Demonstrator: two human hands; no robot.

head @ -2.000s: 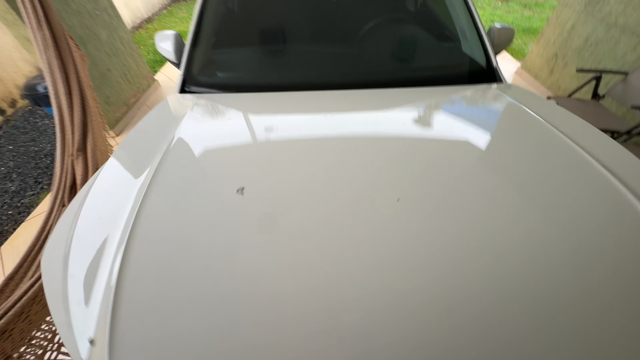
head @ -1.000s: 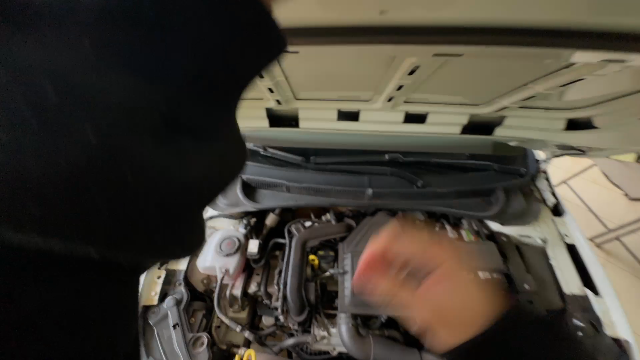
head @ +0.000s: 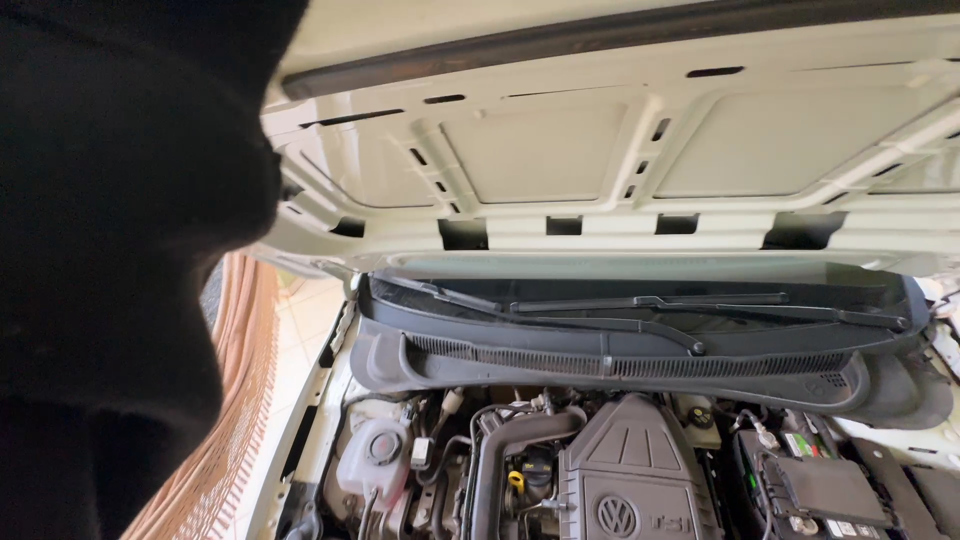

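Observation:
The raised underside of a white car hood (head: 540, 150) spans the upper part of the view. A black sleeve fills the left side; the hand belonging to it is hidden or outside the frame, and my other hand does not show either. Below lies the engine bay, with a Volkswagen TSI engine cover (head: 626, 480), a coolant reservoir with a black cap (head: 375, 457), a yellow dipstick handle (head: 516, 481) beside a black oil filler cap (head: 537, 471), and a car battery (head: 825, 480) at the right.
Windshield wipers (head: 645, 304) lie over the glass behind the black cowl grille (head: 525, 364). A round black reservoir cap (head: 700, 417) is right of the engine cover. A fringed hammock (head: 236, 390) hangs at the left, beside a tiled floor (head: 300, 315).
The hood, shut two seconds ago, is now raised. A blurred hand over the engine one second ago has left the view. The black sleeve remains at the left.

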